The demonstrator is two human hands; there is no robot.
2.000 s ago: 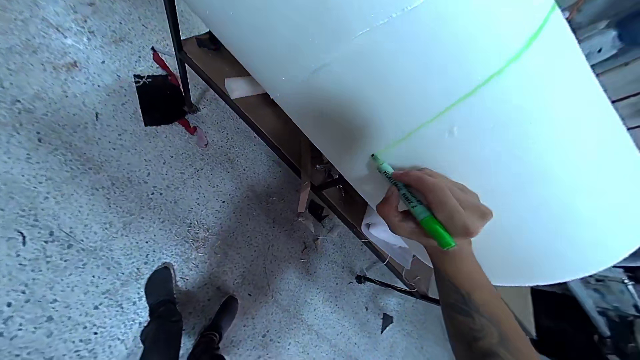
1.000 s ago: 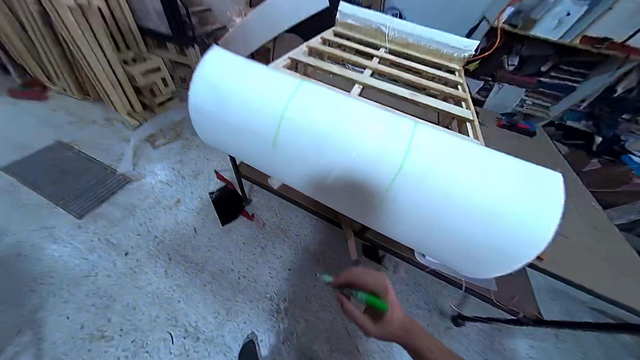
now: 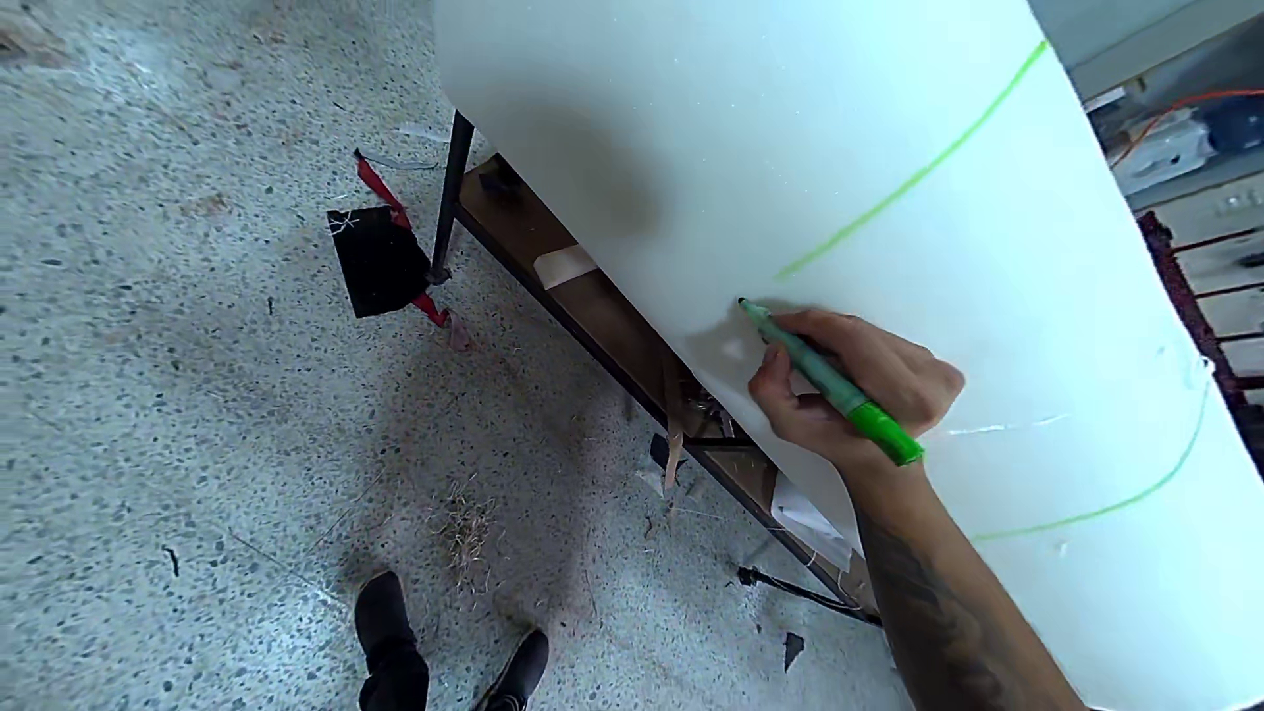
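My right hand (image 3: 854, 380) holds a green marker pen (image 3: 825, 375) with a bright green end, its tip pointing up and left. The tip is at or just above a large curved white foam sheet (image 3: 691, 178); contact is hard to tell. One green line (image 3: 918, 178) ends a little above and right of the tip. Another green line (image 3: 1116, 504) curves across the sheet to the lower right of my hand. My left hand is out of view.
Under the sheet, a metal-framed table with a brown shelf (image 3: 607, 321) holds white scraps and a wooden strip (image 3: 673, 420). On the speckled floor lie a black piece with red straps (image 3: 380, 259) and my shoes (image 3: 383, 617). Drawers (image 3: 1229, 281) stand at the right.
One second ago my right hand and the marker were in front of the sheet, away from its surface; now they are over it. The view has swung down closer to the sheet.
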